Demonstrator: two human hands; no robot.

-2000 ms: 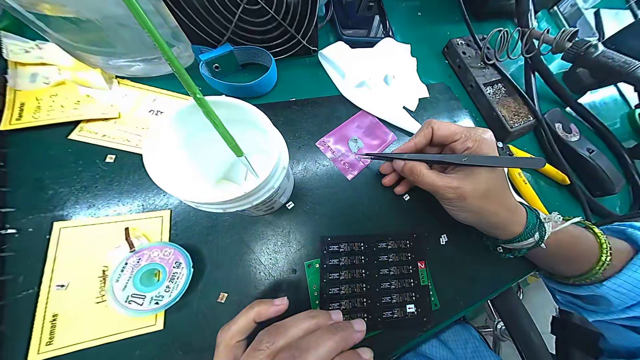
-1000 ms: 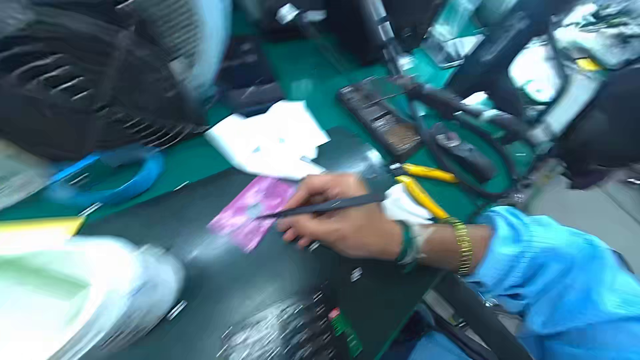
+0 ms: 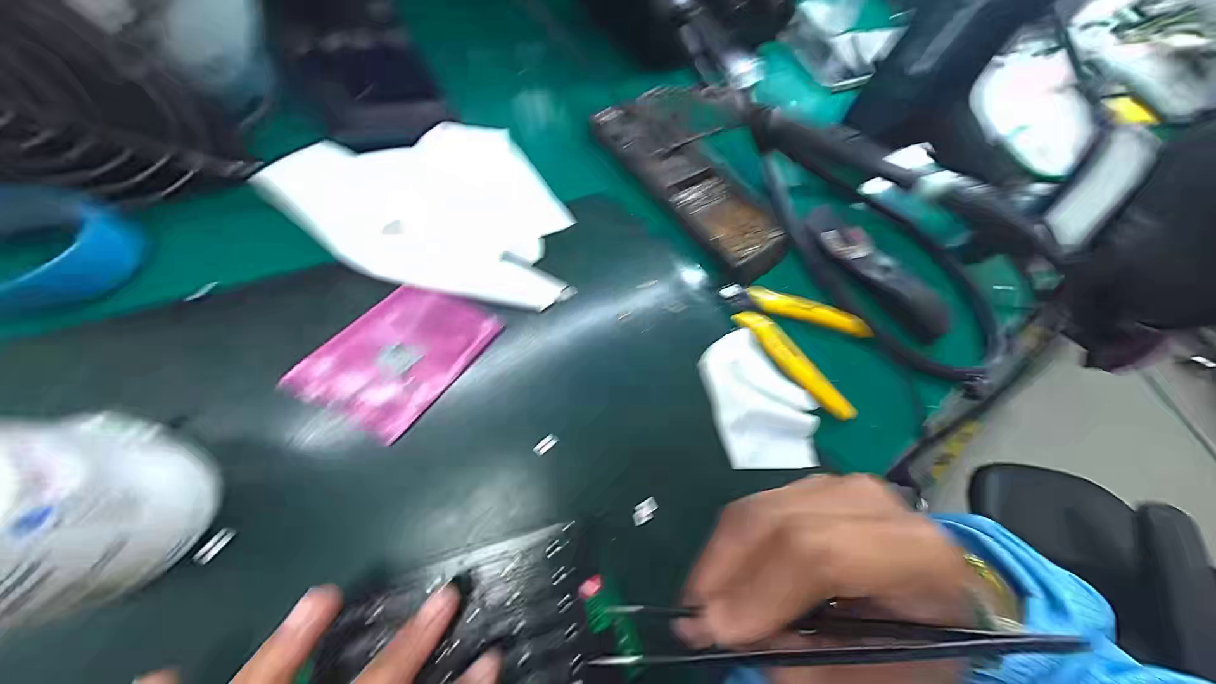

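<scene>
Black tweezers (image 3: 836,651) are held in my right hand (image 3: 836,560) at the lower right, tips pointing left over the green edge of a circuit board panel. Whether the tips hold anything cannot be told. The fingers of my left hand (image 3: 380,646) lie spread on the black panel (image 3: 513,598) at the bottom, which is blurred. Its green edge (image 3: 608,608) shows at the right with a red spot. Farther up lies a pink antistatic bag (image 3: 399,356) with a small greyish patch on it. Small pale pieces (image 3: 645,511) lie on the dark mat between the bag and my right hand.
A crumpled white cloth (image 3: 427,209) lies behind the bag. Yellow-handled pliers (image 3: 798,347) rest beside another white cloth (image 3: 760,404). A dark soldering stand (image 3: 693,180) and cables are at the upper right. A white tub (image 3: 95,503) and a blue band (image 3: 76,252) stand left, near a fan (image 3: 95,123).
My right hand has moved from the pink bag towards the panel, still with the tweezers. The view has swung to the right since the oldest frame.
</scene>
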